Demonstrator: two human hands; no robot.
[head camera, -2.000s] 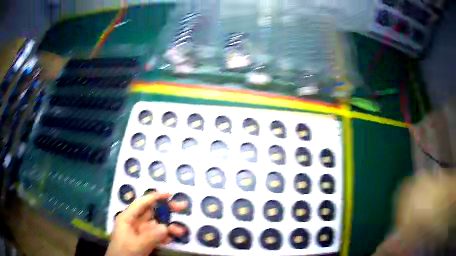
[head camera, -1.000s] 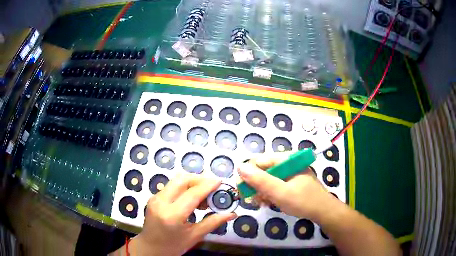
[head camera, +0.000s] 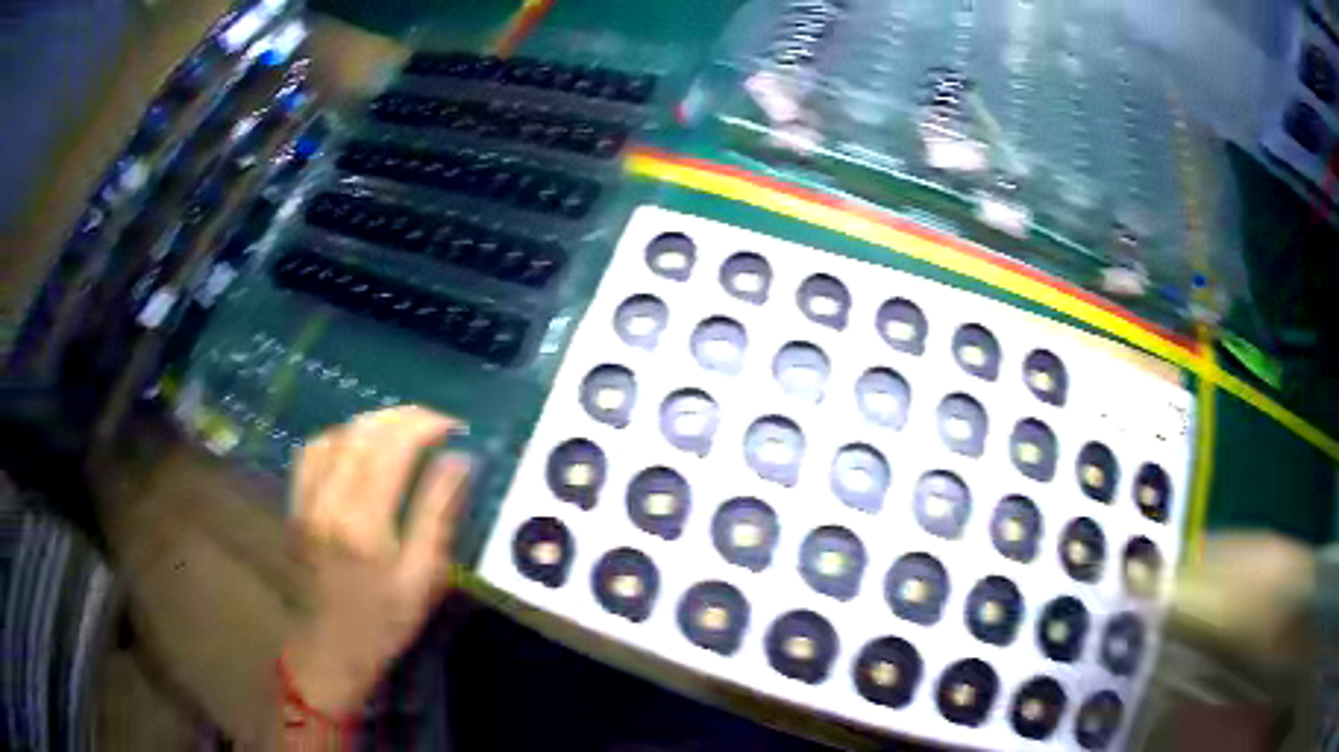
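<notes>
The white foam tray (head camera: 705, 566) lies tilted in view, with rows of round dark recesses with tan centres; its far right corner looks pale and blurred, so I cannot tell what is in it. My left hand (head camera: 375, 514) is over the near right part of the clear blister tray (head camera: 426, 331), fingers bent; whether it holds something is hidden or blurred. My right hand (head camera: 1248, 617) is a blur at the tray's right edge; I cannot tell what it holds. The blister tray has several dense black rows and clear emptied rows.
Clear trays (head camera: 1013, 140) with small pale labels stand at the back. Stacked filled trays (head camera: 162, 191) are at the far left. Red and yellow tape (head camera: 911, 243) crosses the green mat behind the foam tray. A panel with dark circles (head camera: 1307, 110) is cut off at the upper right.
The view has turned, shifting the trays rightward. My left hand has left the foam tray for the blister tray and no longer shows the round driver. My right hand has moved right; the green probe no longer shows.
</notes>
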